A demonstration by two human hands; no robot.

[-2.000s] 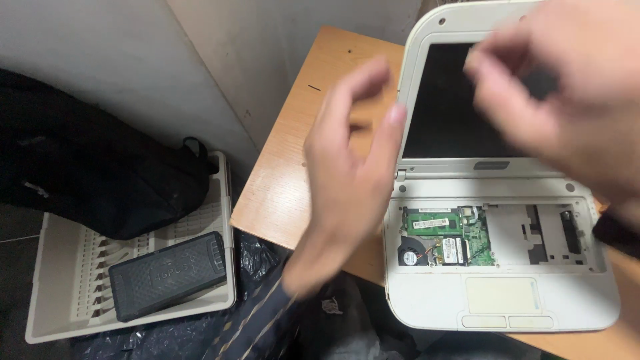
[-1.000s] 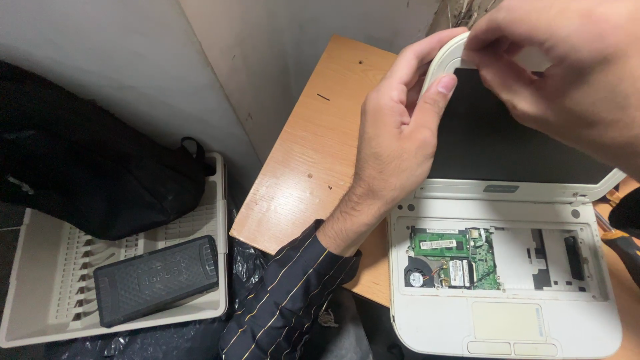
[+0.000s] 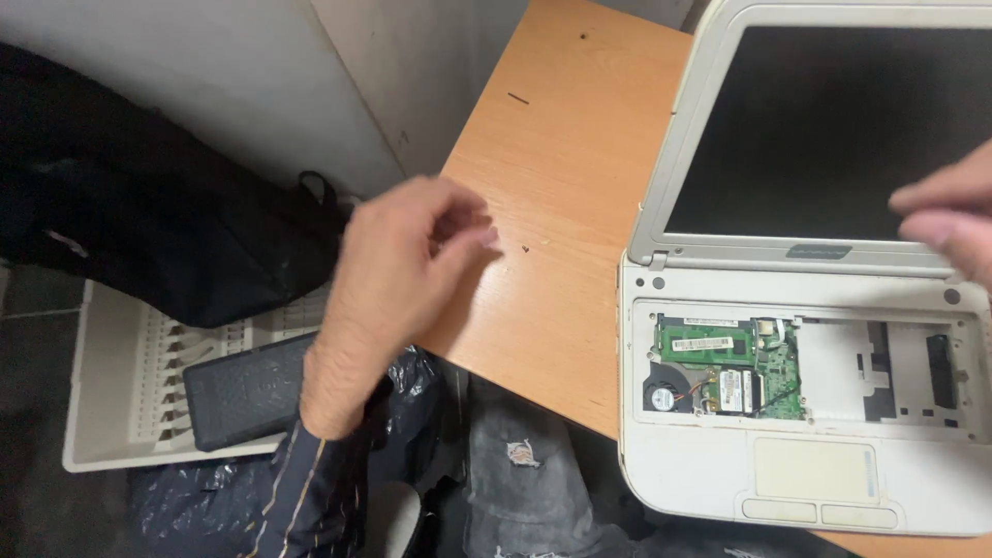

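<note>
A white laptop [image 3: 690, 465] stands opened on the wooden table, its keyboard bay uncovered. Inside the bay show a green memory module [image 3: 705, 343], a small cooling fan [image 3: 663, 389] and a card with labels [image 3: 735, 391]. The dark screen [image 3: 806, 132] is tilted up. My left hand [image 3: 403, 279] hovers over the table's left edge, fingers curled, thumb near the fingertips; whether something small is between them cannot be told. My right hand [image 3: 949, 209], blurred and partly out of frame, is in front of the screen with thumb and finger close together.
The wooden table [image 3: 566, 170] bears small dark marks or bits. Left of it a cream plastic crate [image 3: 101, 387] holds a black bag [image 3: 194, 232] and a black perforated case [image 3: 248, 395]. Black plastic sheeting [image 3: 411, 403] lies below, beside legs in grey jeans [image 3: 527, 480].
My left hand has let go of the screen's upper left corner and moved left and down over the table edge. My right hand has come down from the upper bezel to the screen's right part.
</note>
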